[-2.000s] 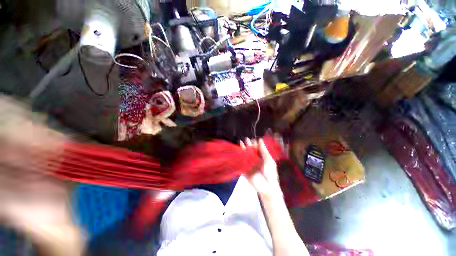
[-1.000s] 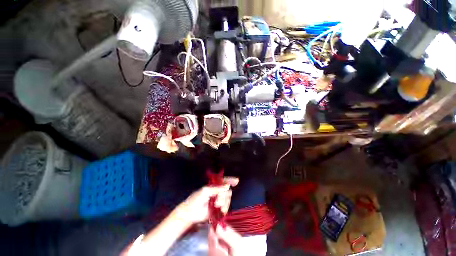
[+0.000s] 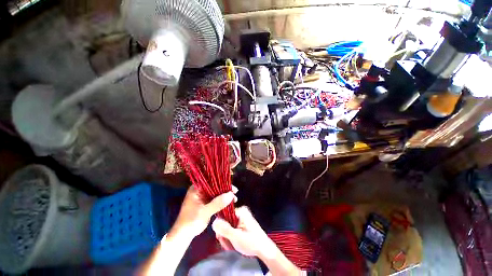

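Observation:
A bundle of thin red cords [image 3: 210,170] stands up from my two hands, its upper ends fanned out in front of the bench edge. My left hand [image 3: 202,210] is closed around the bundle, thumb across it. My right hand [image 3: 241,233] grips the same bundle just below and to the right. More red cord [image 3: 291,249] spreads in a curve at the right, over my lap. The dark grey machine [image 3: 262,110] with an upright cylinder stands straight ahead on the bench. The cords partly hide the left pale ring; the right pale ring [image 3: 260,153] shows whole.
Red and silver scraps [image 3: 193,121] litter the bench. A white fan [image 3: 167,54], a pale bucket [image 3: 51,215] and a blue basket [image 3: 127,223] stand left. A second dark machine [image 3: 410,91] stands right. A stool top [image 3: 412,245] carries a black device [image 3: 374,237] and red-handled scissors [image 3: 398,261].
The bundle's ends have risen and fanned out above my hands, where a second ago only a short tuft showed. Earlier my hands were far apart. The view has shifted, showing more of the fan.

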